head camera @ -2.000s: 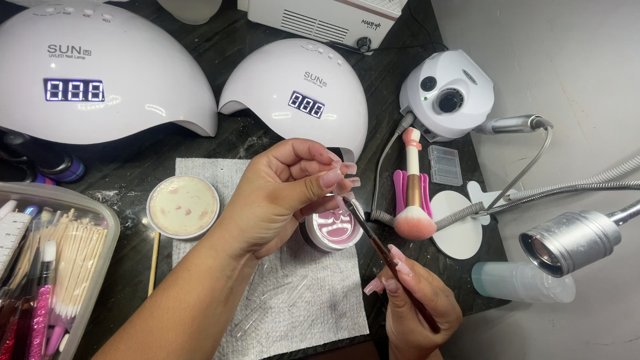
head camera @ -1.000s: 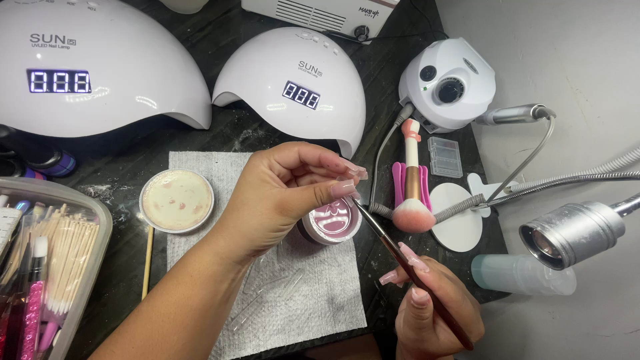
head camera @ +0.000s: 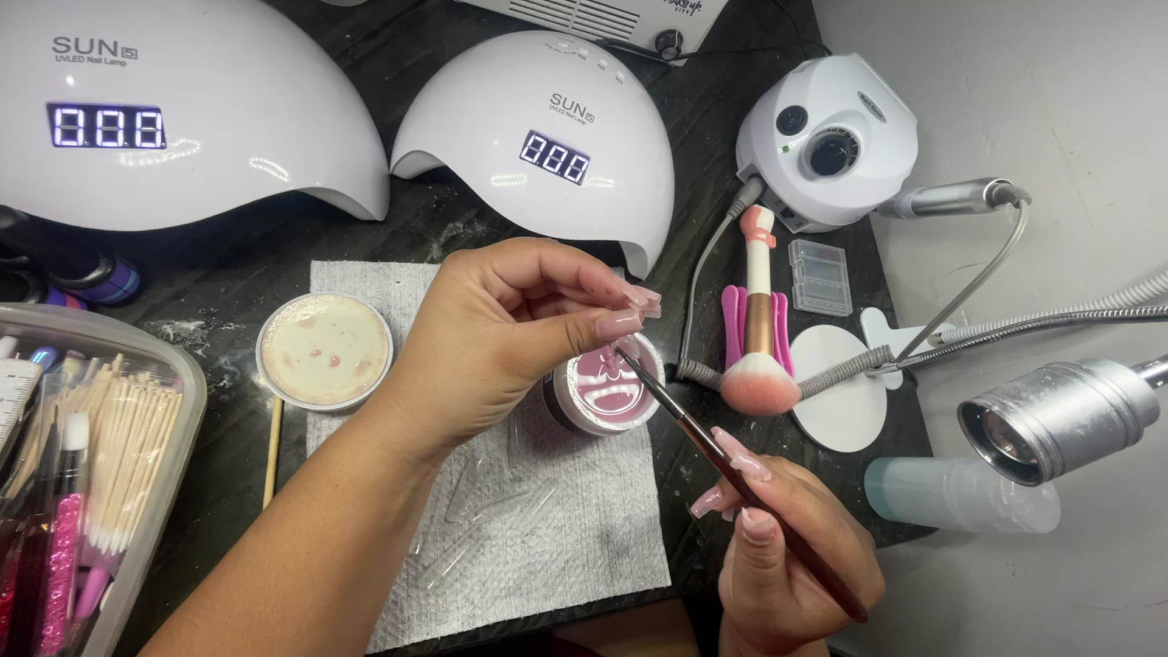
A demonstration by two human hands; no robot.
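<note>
My left hand is raised over a paper towel, thumb and fingertips pinched together; a small clear piece seems to be between them, too small to name surely. My right hand grips a nail brush with a dark reddish handle. The brush's tip points into or just over an open jar of pink gel, right below my left fingertips; contact with the gel cannot be told. Several clear plastic nail forms lie on the towel. Left of my forearm sits a round lid with cream residue.
Two white nail lamps stand at the back. A nail drill unit, a fluffy brush on a pink holder and a metal lamp head are at right. A plastic bin of sticks and brushes stands at left, a bottle at lower right.
The brush tip has moved from beside my left fingertips to the pink gel jar just below them. My left hand keeps its pinch.
</note>
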